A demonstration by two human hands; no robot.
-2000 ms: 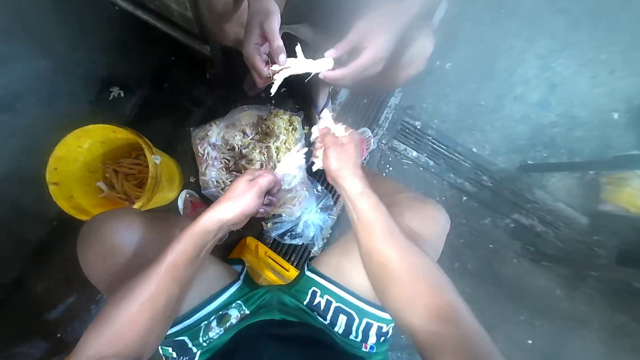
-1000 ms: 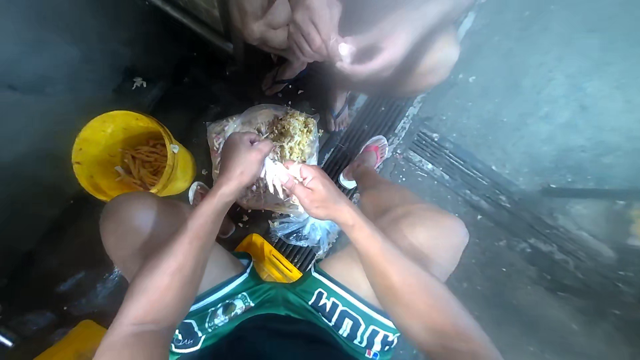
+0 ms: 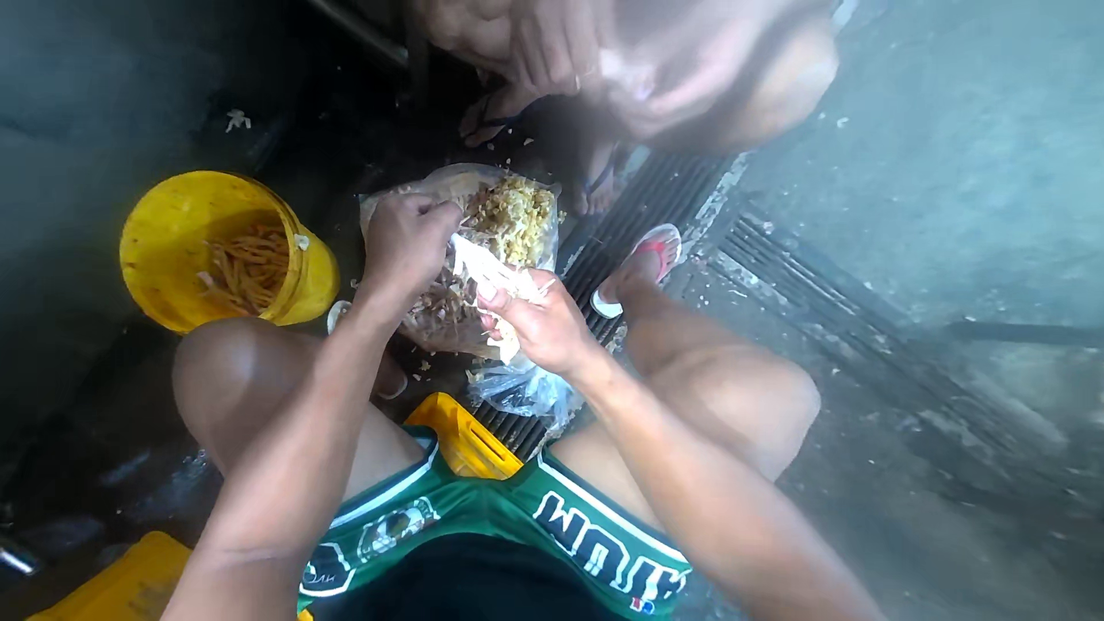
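My right hand (image 3: 548, 323) grips a pale, stringy piece of food (image 3: 487, 267), perhaps a peeled chicken foot; its kind is not certain. My left hand (image 3: 410, 237) is at the upper left end of this piece, its fingertips bent together on it. Under both hands lies an open clear plastic bag (image 3: 440, 332) with yellowish shreds (image 3: 516, 216) and browner scraps in it. A yellow bucket (image 3: 323, 276) at the left, tilted in view, holds several orange-brown, finger-like pieces (image 3: 250, 263).
Across from me a co-worker's hands (image 3: 595, 65) are close together over a small pale piece. A bluish plastic bag (image 3: 526, 390) lies on a ribbed floor grate (image 3: 660, 203). A yellow plastic stool (image 3: 461, 440) shows between my thighs, another yellow object (image 3: 121, 586) at lower left.
The co-worker's hands, earlier apart with a pale piece stretched between them, have come together. My hands were apart two seconds ago and are now on one piece. The view has shifted.
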